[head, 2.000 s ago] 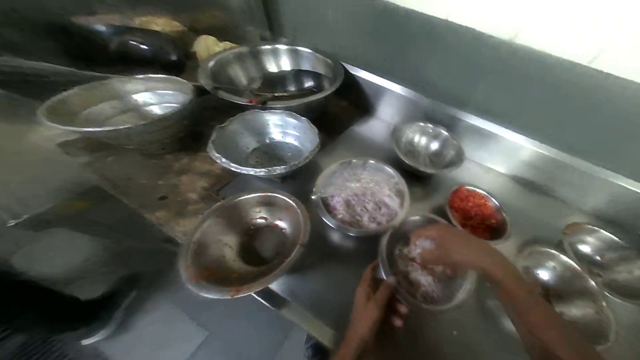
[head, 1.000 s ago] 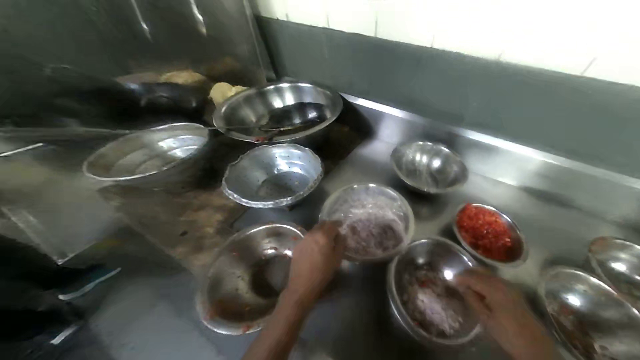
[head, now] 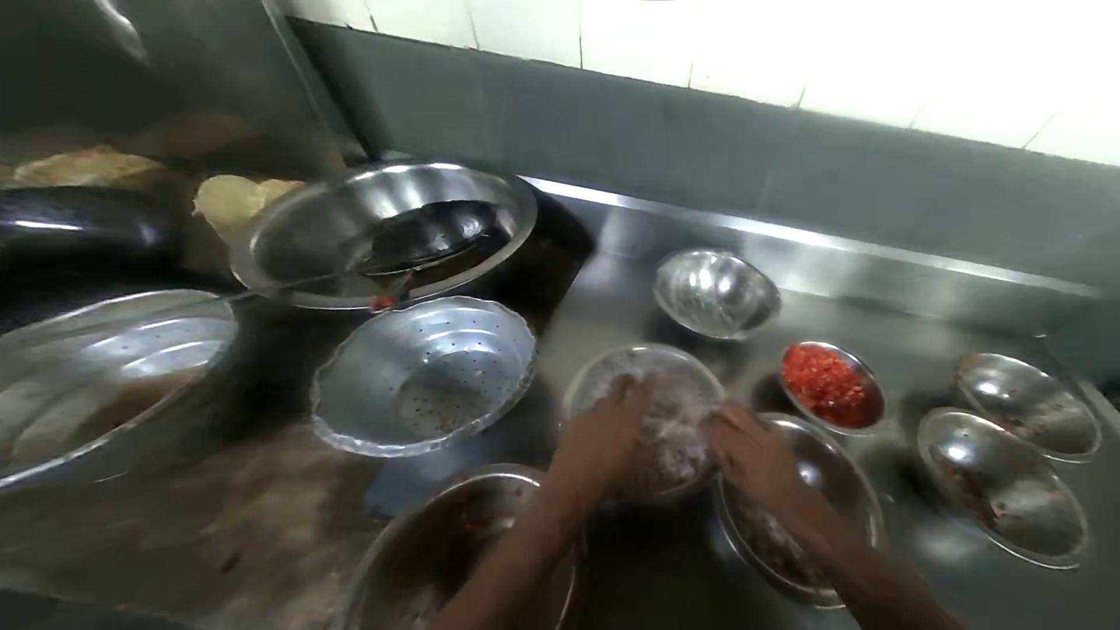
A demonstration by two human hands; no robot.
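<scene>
My left hand [head: 612, 429] reaches over the left side of a metal bowl [head: 643, 352] that holds a pale, purplish chopped food [head: 678, 437]. At that bowl's right rim is my right hand [head: 744, 446], its forearm crossing above a second metal bowl [head: 862, 490] with some of a similar pale food inside. Both hands are blurred, so whether the fingers hold anything cannot be made out. A small bowl of chopped red food [head: 822, 383] sits just behind and right of my right hand.
An empty steel bowl [head: 717, 293] stands near the wall. To the left are a perforated metal colander [head: 424, 376], a large steel basin [head: 306, 227] with a dark pan inside, and a wide pan [head: 197, 324]. A soiled bowl [head: 394, 542] lies in front; two more [head: 1006, 481] [head: 1032, 402] stand right.
My right hand has moved left from the second bowl to the rim of the bowl of pale food. My left hand, earlier at that bowl's left rim, now reaches over it.
</scene>
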